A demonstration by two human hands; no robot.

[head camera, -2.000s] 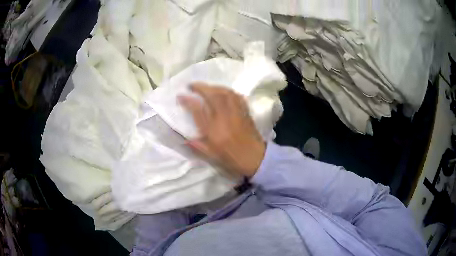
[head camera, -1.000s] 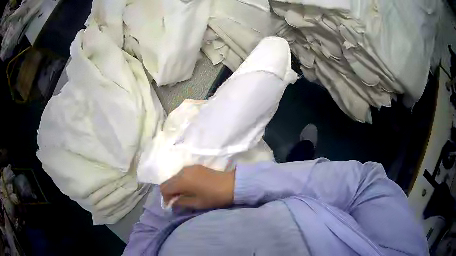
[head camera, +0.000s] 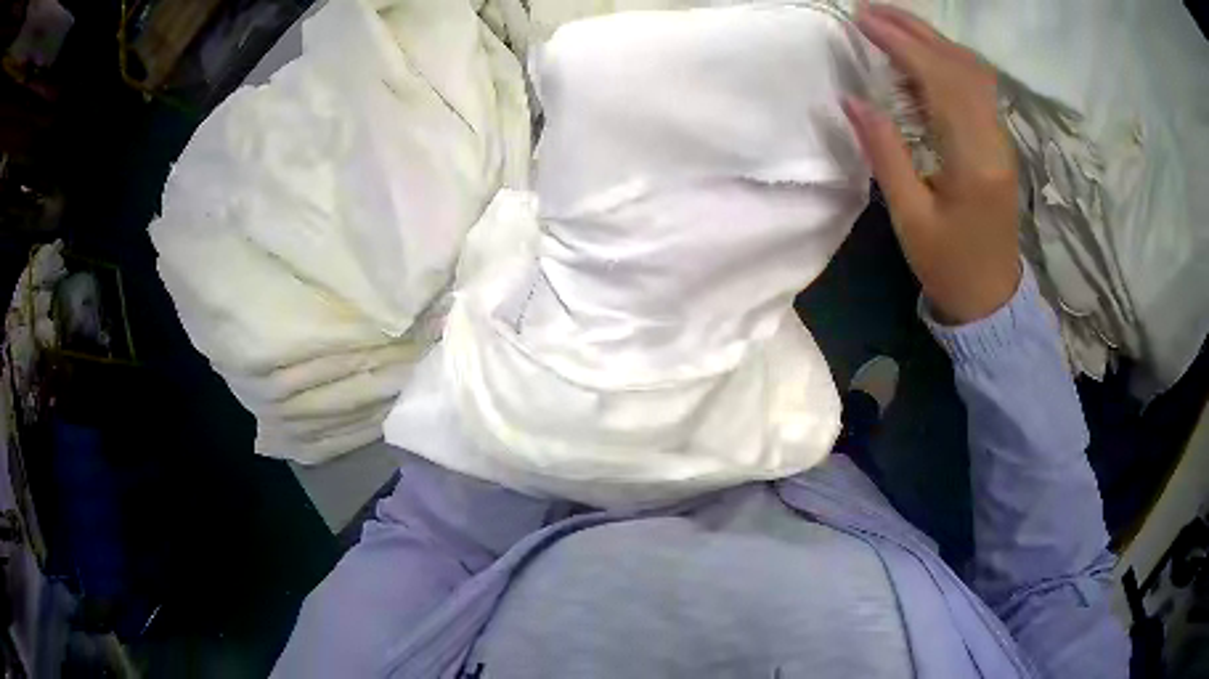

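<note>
A white knit garment piece [head camera: 690, 252] is spread in front of my chest, its upper part smooth and wide, its lower part bunched in folds. My right hand [head camera: 935, 173] is at its upper right edge, slightly blurred, with thumb and fingers apart; the fingertips are at or very near the cloth, and no closed grip shows. My left hand is not visible; the left sleeve runs under the garment, which hides what that hand does.
A heap of white garments [head camera: 332, 226] hangs at the left over a grey surface [head camera: 347, 486]. Another white pile [head camera: 1127, 173] with layered edges hangs at the right. Dark floor and a shoe [head camera: 875, 381] show below. A pale table edge [head camera: 1173, 511] is at the far right.
My right hand has let go of the cloth near my chest and moved up and right. The garment piece is now wider and reaches further up. The view has shifted.
</note>
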